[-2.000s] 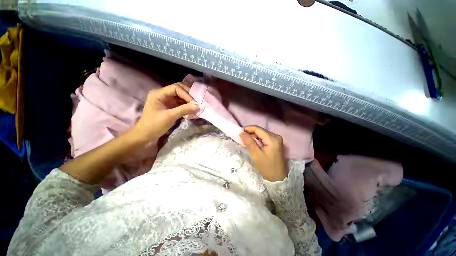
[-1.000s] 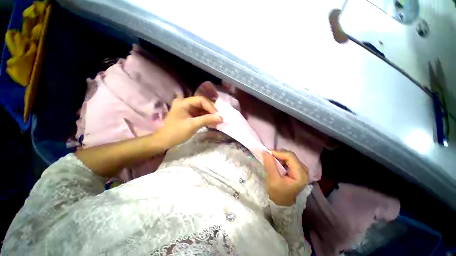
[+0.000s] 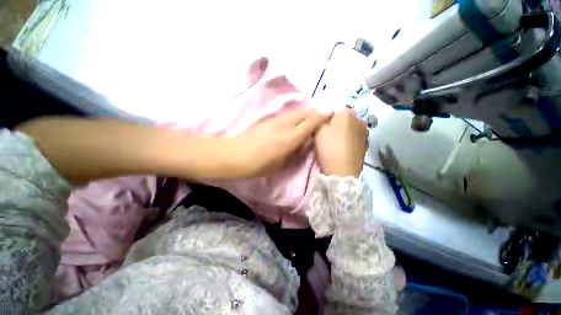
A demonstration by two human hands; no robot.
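Observation:
The pink garment piece (image 3: 264, 101) lies bunched over the table's front edge and hangs down to the lap. My left hand (image 3: 277, 141) lies over the cloth, its fingertips meeting my right hand. My right hand (image 3: 341, 141) is closed at the cloth's right end, close to the needle area of the sewing machine (image 3: 449, 61). The fingers and cloth are blurred, and the cloth edge between them is hidden. The presser foot and needle cannot be made out clearly.
Hand cutters (image 3: 398, 184) lie on the white table (image 3: 154, 55) right of my right hand. More pink cloth (image 3: 98, 227) hangs at the lower left. A blue bin (image 3: 433, 298) stands at the lower right. Dark cables lie at the far right.
Both hands have moved from the lap up onto the table beside the machine, bringing the pink cloth along. They are now close together. The view has turned towards the machine head.

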